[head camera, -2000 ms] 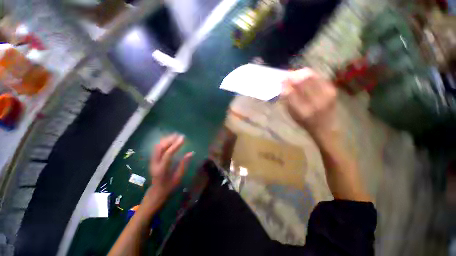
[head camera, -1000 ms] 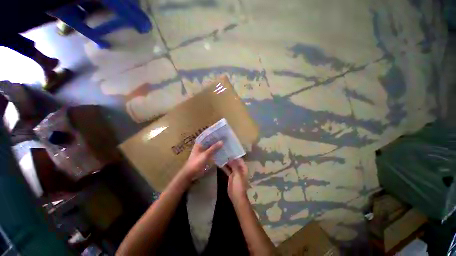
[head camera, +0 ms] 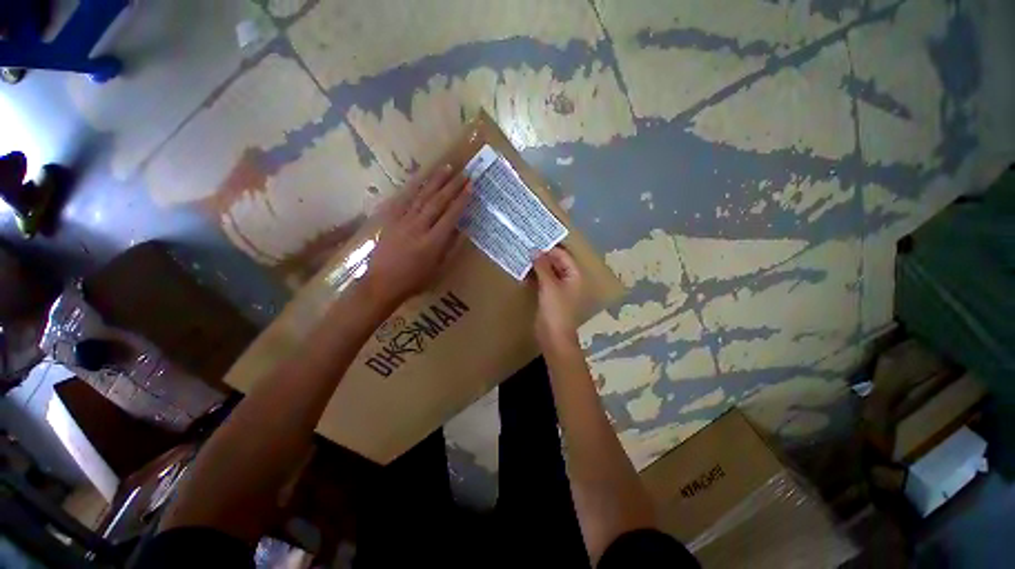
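Note:
A brown shipping carton with dark print lies in front of me on the floor, its top closed and taped. A white carton label with dense dark text lies against the carton's top near its far corner. My left hand rests flat at the label's left edge, fingers apart. My right hand pinches the label's near right corner between thumb and finger.
A second printed carton with clear wrap is at the lower right. Green sacks or bins and small boxes are at the right. An open carton with clear plastic is at the left. A blue stool is at the upper left.
The label has moved from between my two hands above the carton to its far corner. My left hand has flattened beside it. The carton looks nearer.

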